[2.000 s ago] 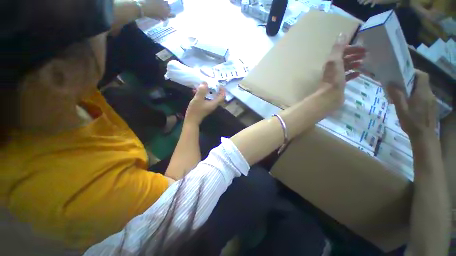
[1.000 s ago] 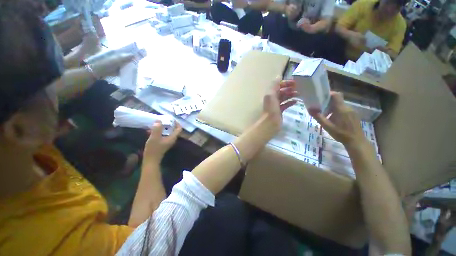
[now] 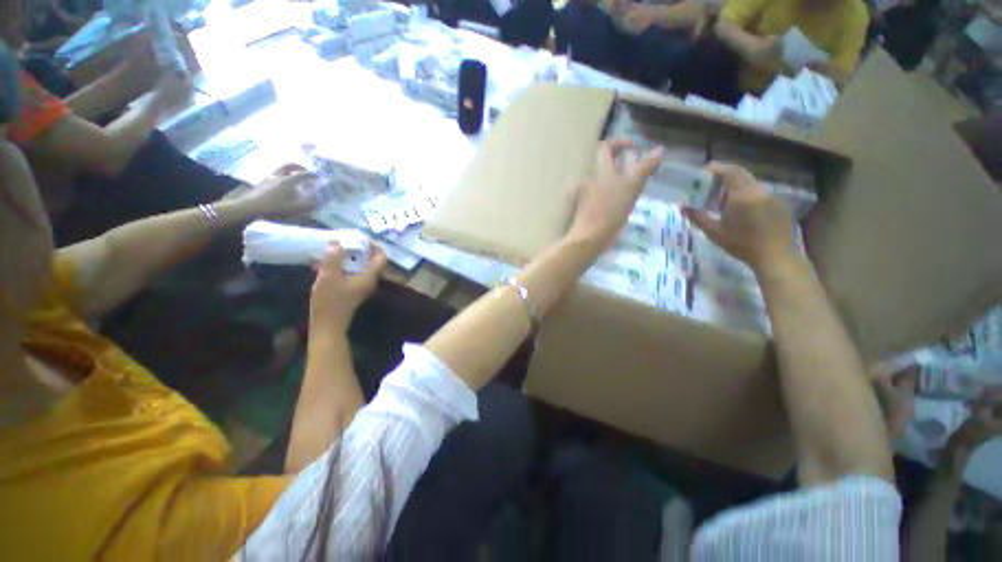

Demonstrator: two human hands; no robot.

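The open brown shipping carton (image 3: 648,348) stands in front of me, with packed rows of retail boxes (image 3: 656,255) inside, printed edges showing. My left hand (image 3: 611,192) is at the left end of one retail box (image 3: 682,183), and my right hand (image 3: 749,215) grips its right end. The box lies roughly level just over the packed rows. Whether it touches them cannot be told. My left fingers partly cover its left end.
Carton flaps spread left (image 3: 525,165) and right (image 3: 917,220). A black upright object (image 3: 471,97) and loose retail boxes (image 3: 374,33) are on the white table. A neighbour in yellow (image 3: 143,439) sits close left, holding a white bundle (image 3: 294,244). Other hands are at lower right.
The retail box has gone from held upright above the carton to level and lower over the rows. Both hands have lowered with it. The neighbour's far hand has moved down to the table.
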